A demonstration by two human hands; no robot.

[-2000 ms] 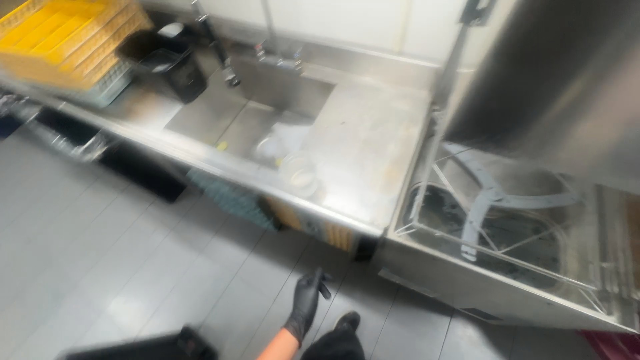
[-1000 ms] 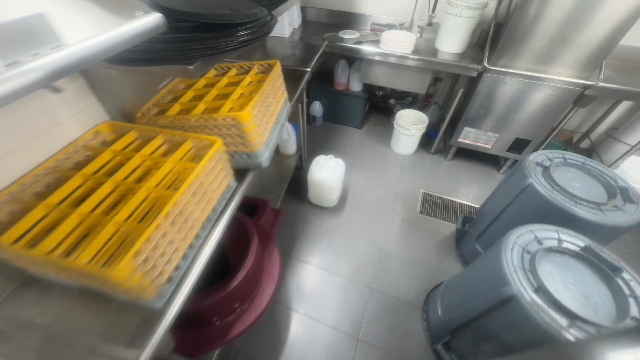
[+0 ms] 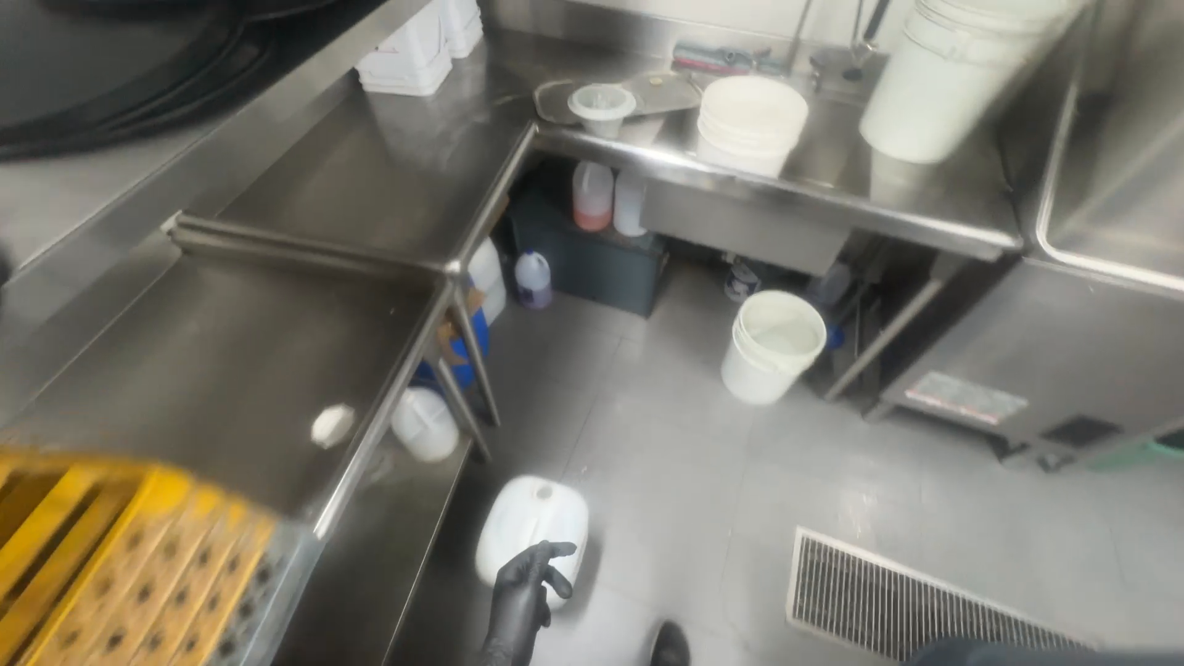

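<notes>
My left hand [image 3: 532, 587], in a black glove, is at the bottom centre with its fingers apart and slightly bent, holding nothing. It overlaps the view of a white plastic jug [image 3: 534, 518] standing on the floor; whether they touch cannot be told. My right hand is out of view. A yellow glass rack [image 3: 111, 555] is at the lower left on a steel counter [image 3: 231, 361], with a small white object [image 3: 332, 425] near the counter's edge.
A white bucket [image 3: 772, 347] stands on the tiled floor before the steel sink counter [image 3: 832, 199], which holds white tubs [image 3: 751, 125] and tall buckets [image 3: 943, 83]. A floor grate [image 3: 906, 592] lies lower right. Bottles [image 3: 534, 280] stand under the counter. Steel legs [image 3: 472, 347] rise beside the jug.
The view has swung across the room and moved closer to the sink corner and floor jug. My left hand, out of view one second ago, now shows in front of the jug.
</notes>
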